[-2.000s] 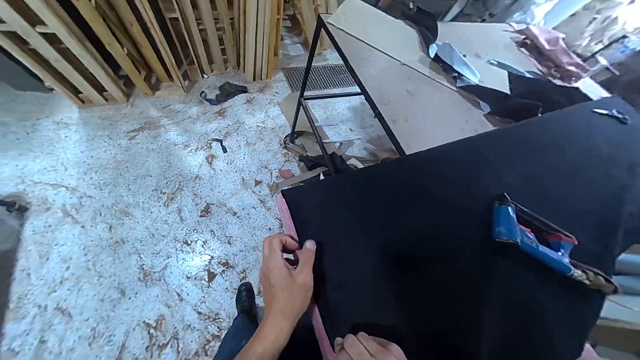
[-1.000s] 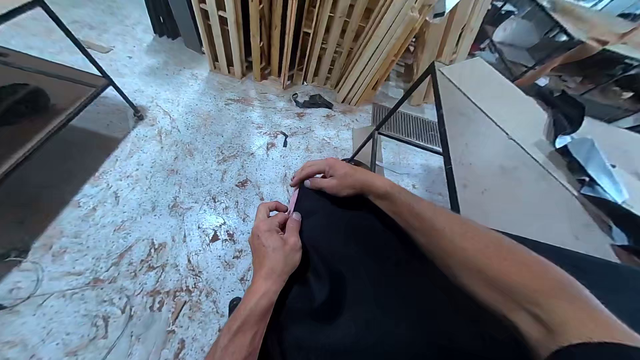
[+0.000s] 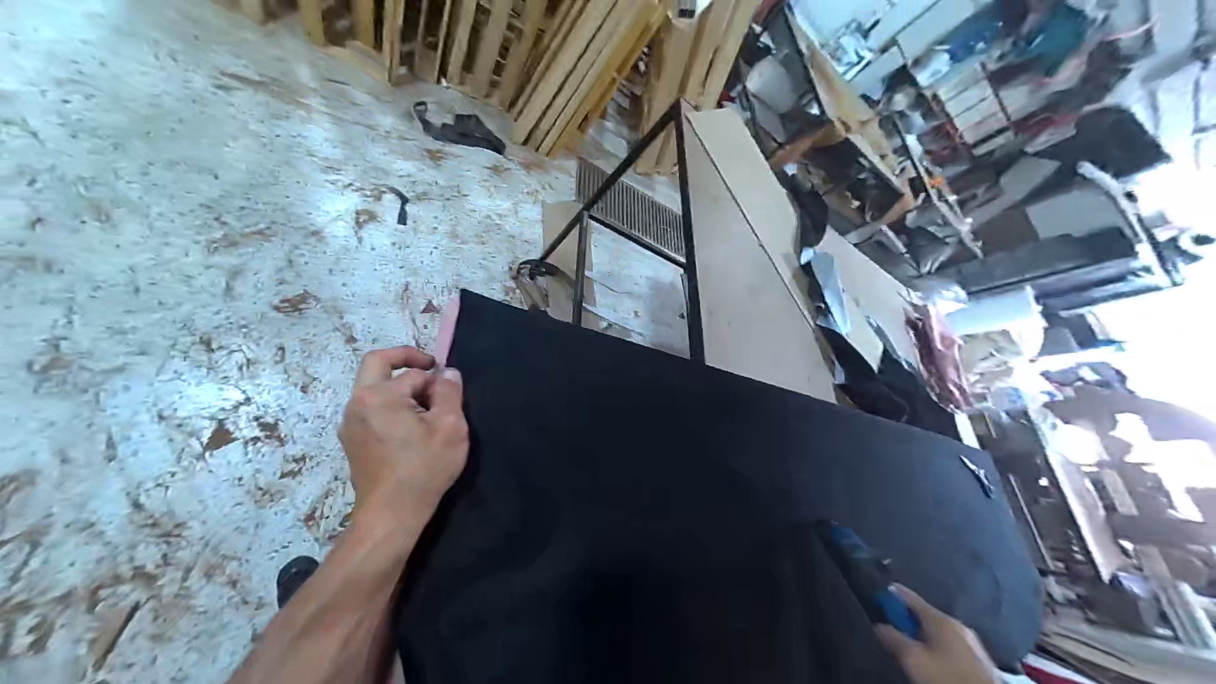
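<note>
Black fabric (image 3: 608, 446) covers a large panel, with a pink strip (image 3: 447, 331) showing along its left edge near the corner. My left hand (image 3: 404, 427) pinches that edge between thumb and fingers, just below the corner. At the lower right, my right hand (image 3: 926, 635) is around the handle of a blue staple gun (image 3: 869, 575), which is over the fabric; blur hides its details. A small pair of scissors (image 3: 977, 475) lies near the panel's far right end.
Beyond the panel stands a table with a black metal frame (image 3: 692, 237) and a pale board top (image 3: 750, 256), strewn with fabric scraps. Wooden frames (image 3: 560, 66) lean at the back. A black strap (image 3: 461, 130) lies on the stained floor (image 3: 237, 237).
My right hand has left the corner, where it was beside my left hand one second ago, and has taken hold of the staple gun. My left hand stays at the edge.
</note>
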